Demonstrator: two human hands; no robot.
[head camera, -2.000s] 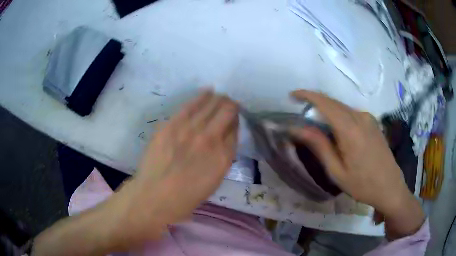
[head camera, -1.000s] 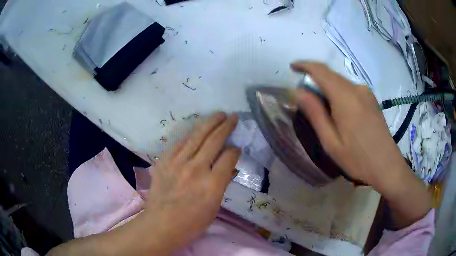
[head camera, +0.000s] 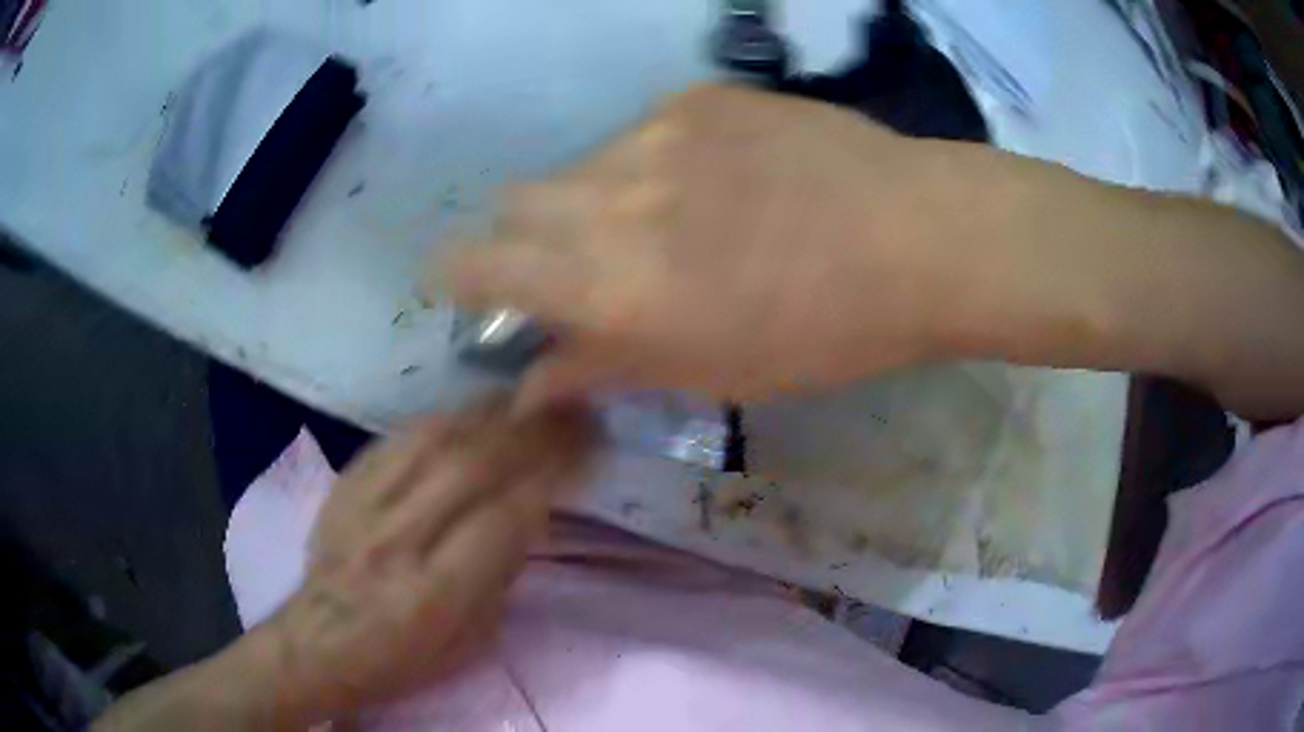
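A shiny silver-grey template (head camera: 665, 429) lies near the table's front edge, with a dark fabric edge (head camera: 735, 439) at its right end. Both hands partly cover it. My left hand (head camera: 429, 536) is blurred, with its fingers at the template's left side. My right hand (head camera: 701, 243) reaches across from the right, palm down and blurred, its fingertips beside a small shiny grey thing (head camera: 504, 338). Whether either hand grips anything is hidden. A dark shape (head camera: 915, 86) behind my right hand may be the iron, partly covered.
Grey pocket pieces with a dark band (head camera: 286, 165) lie at the left of the white table. Pale sheets (head camera: 987, 65) lie at the upper right. The scorched cloth (head camera: 930, 486) is at the front right, beside a dark brown edge (head camera: 1151, 486).
My right hand has moved left across the table and is no longer on the iron's handle. My left hand has moved left and down. A dark shape has appeared behind my right hand.
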